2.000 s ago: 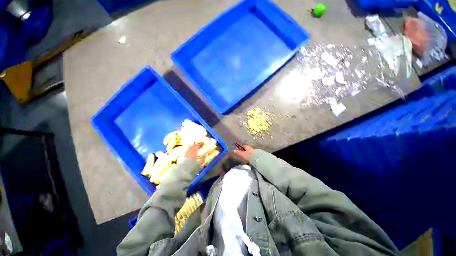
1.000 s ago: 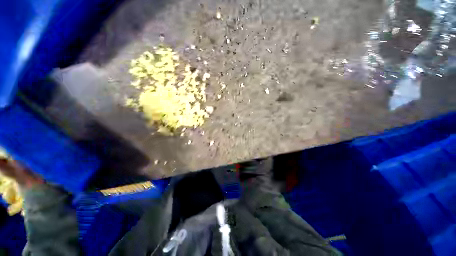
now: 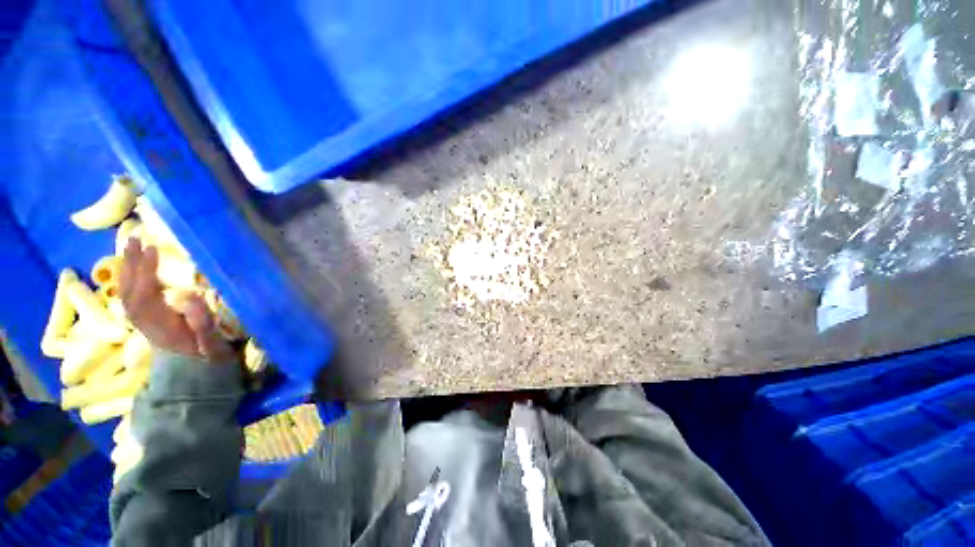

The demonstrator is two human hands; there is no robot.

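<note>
Pale-yellow banana-shaped pieces [image 3: 102, 347] lie in a loose heap in a blue tray [image 3: 251, 272] at the left. One shows an orange-rimmed end hole. My left hand [image 3: 166, 305] is bare and rests over the right side of the heap, its fingers somewhat apart; I see no piece gripped in it. A pile of tiny pale-yellow bits [image 3: 497, 256] lies on the grey table, right of the tray. My right hand is hidden; only the right sleeve shows below the table's front edge.
A second blue tray [image 3: 374, 139] stands at the upper left. Crinkled clear film [image 3: 898, 203] with white slips [image 3: 842, 306] lies at the right. Stacked blue crates [image 3: 877, 427] stand below the table edge at lower right. A lower tray [image 3: 280, 436] holds rows of yellow pieces.
My right hand was at the table edge by the bits two seconds ago and is now out of sight. My left hand remains over the heap. The view has moved closer to the table.
</note>
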